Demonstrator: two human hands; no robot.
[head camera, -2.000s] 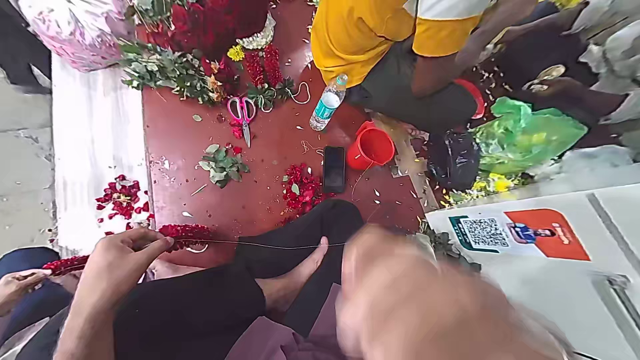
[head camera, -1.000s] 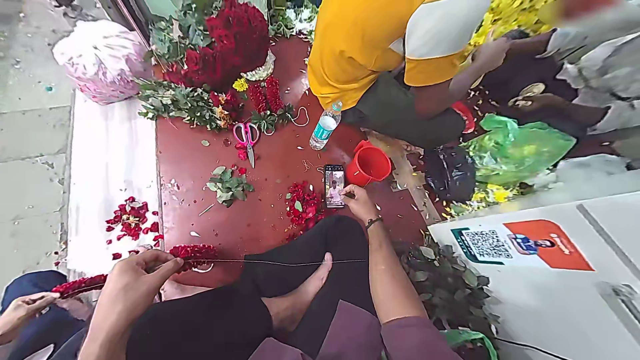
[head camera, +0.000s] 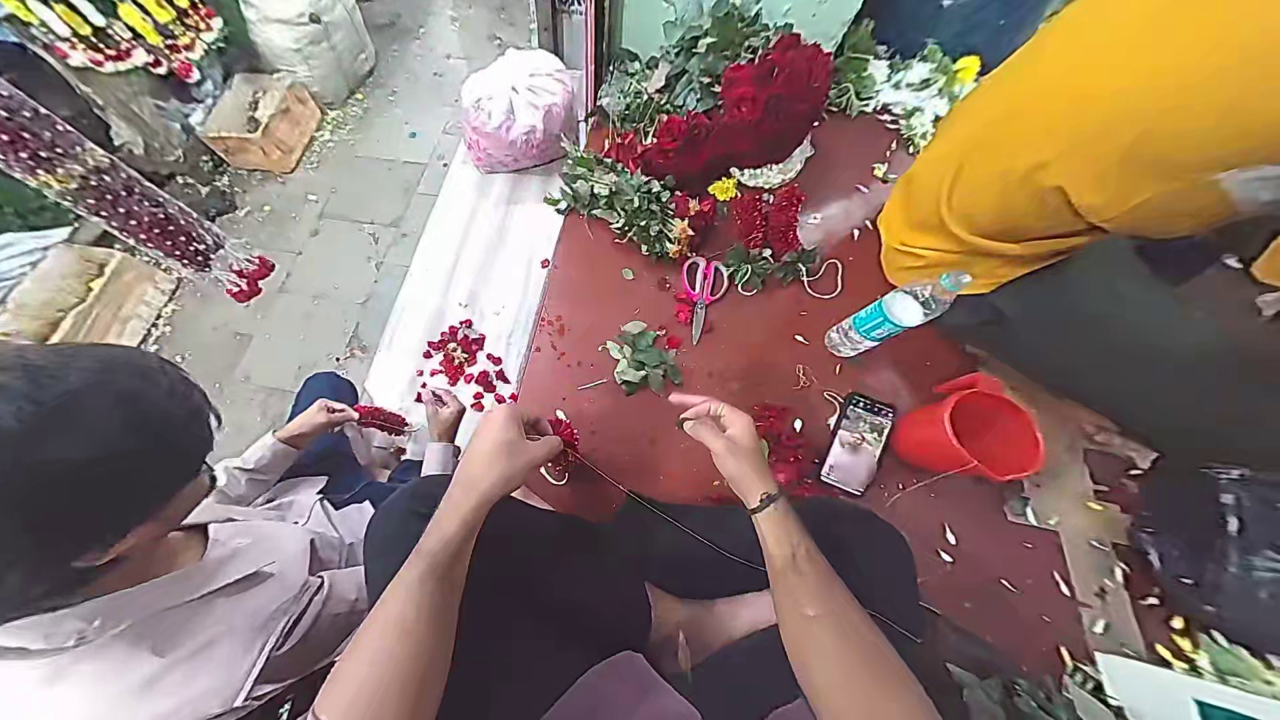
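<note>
My left hand (head camera: 508, 448) pinches the end of a red petal garland (head camera: 564, 434) above my lap. From it a thin thread (head camera: 650, 508) slants down to the right, passing under my right wrist. My right hand (head camera: 724, 442), a dark band at its wrist, hovers over the red floor with index finger and thumb close together; whether something small lies between them is unclear. Just above it is a bunch of green leaves (head camera: 642, 358). Loose red petals (head camera: 785, 440) lie partly hidden behind it, and a lit smartphone (head camera: 858, 443) lies to their right.
Pink-handled scissors (head camera: 700, 298), a plastic bottle (head camera: 895, 315) and a red plastic mug (head camera: 975, 430) lie on the floor ahead. Red roses (head camera: 740, 110) are beyond. A person at left holds a short red garland (head camera: 381, 419) near scattered petals (head camera: 460, 352). A person in yellow sits at upper right.
My right hand, at the phone a second ago, has left it and is now nearer my left hand. The phone's screen, dark two seconds ago, is lit. The view has swung left.
</note>
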